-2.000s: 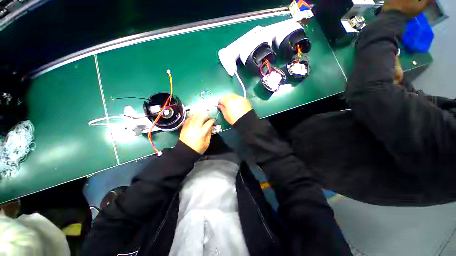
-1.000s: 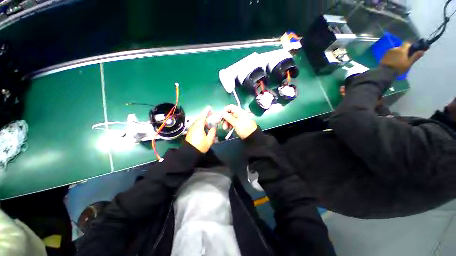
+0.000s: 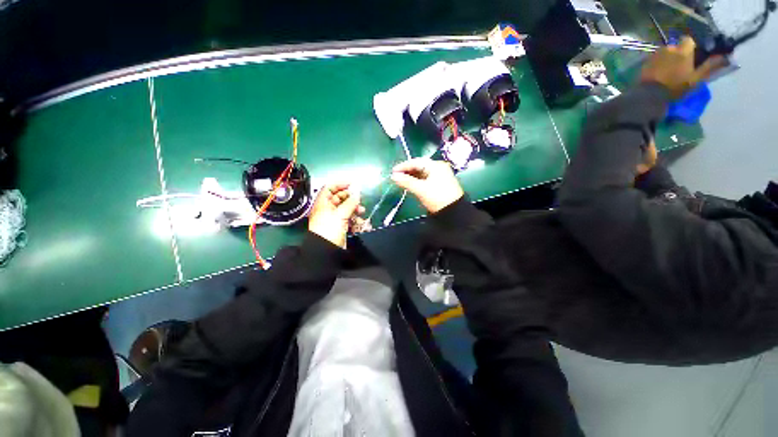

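My left hand [image 3: 333, 212] is at the near edge of the green bench, fingers curled; a small pale thing shows below its fingertips. My right hand [image 3: 429, 183] is to its right, thumb and fingertips pinched together on something too small and blurred to name. A thin pale strand [image 3: 374, 205] shows between the hands. A white cable end [image 3: 395, 209] lies below my right hand. Left of my left hand lies a white camera housing [image 3: 223, 209] with its round black open end [image 3: 293, 210] facing up and red-orange wires [image 3: 275, 198] across it.
Two white camera housings [image 3: 395, 101] lie at the back right, with wired modules [image 3: 460, 152] in front. A tangled clear heap [image 3: 10, 224] is far left. A small box [image 3: 505, 39] and a black device [image 3: 556, 55] stand back right. A neighbour's hand [image 3: 670, 67] holds a black tool.
My hands were close together and have moved apart, my right hand going right. The view has shifted slightly. The neighbour's raised hand with the black tool has moved slightly.
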